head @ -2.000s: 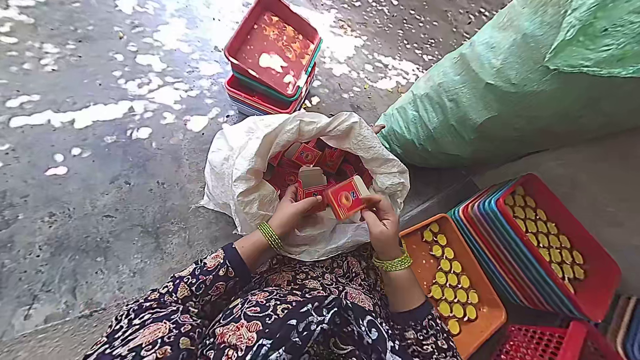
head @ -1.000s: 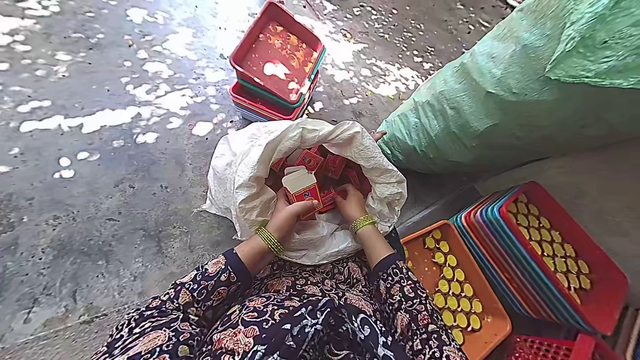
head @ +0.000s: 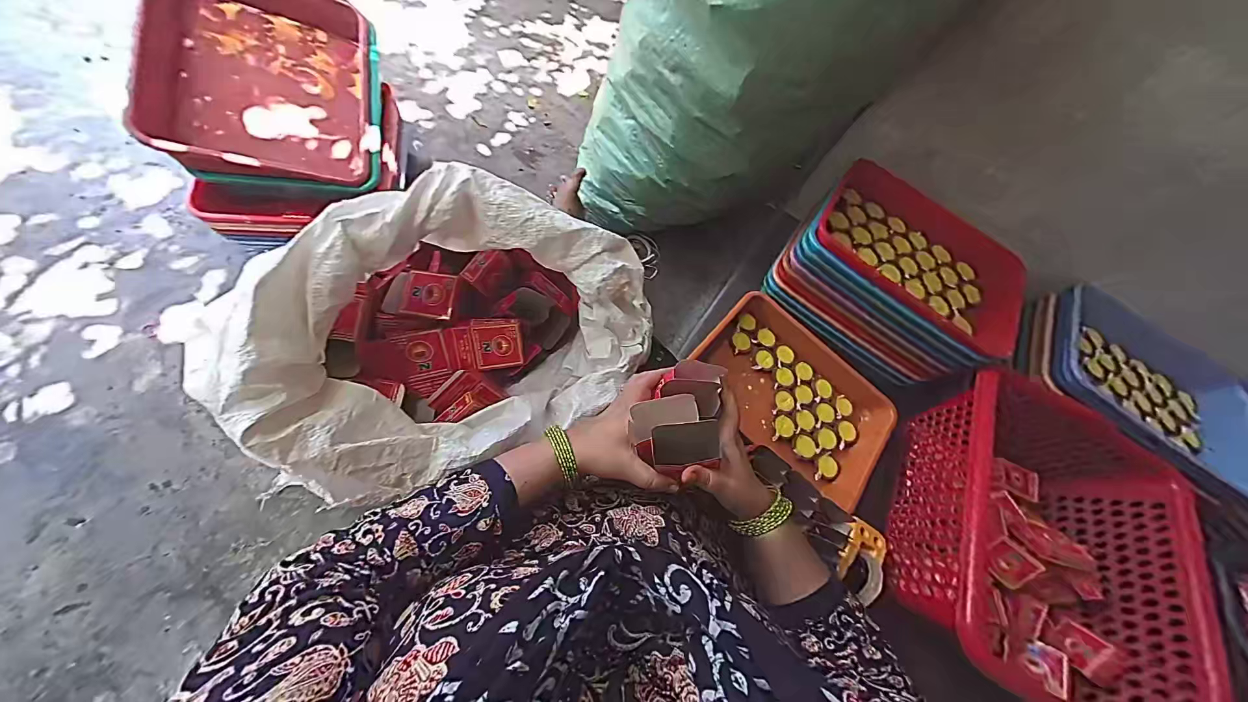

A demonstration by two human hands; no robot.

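Note:
My left hand [head: 624, 439] and my right hand [head: 728, 468] hold small red cardboard boxes [head: 685, 444] between them, their flaps raised and their grey insides showing. Beside my left hand stands a white woven sack [head: 263, 361] with its rim rolled back, holding many red printed boxes [head: 468, 346]. An orange tray [head: 717, 375] with rows of small yellow-topped round pieces [head: 804, 419] lies just beyond my right hand. Part of my right hand's grip is hidden behind the boxes.
A red perforated basket [head: 978, 487] at right holds red boxes [head: 1048, 556]. Stacked trays [head: 829, 302] and a blue tray [head: 1209, 390] carry more round pieces. A tape dispenser [head: 863, 561] lies by my right forearm. Red trays [head: 283, 146] and a large green sack [head: 682, 117] stand behind.
Both hands have come out of the white sack with boxes and are now to its right, by the orange tray. The view has shifted to the right.

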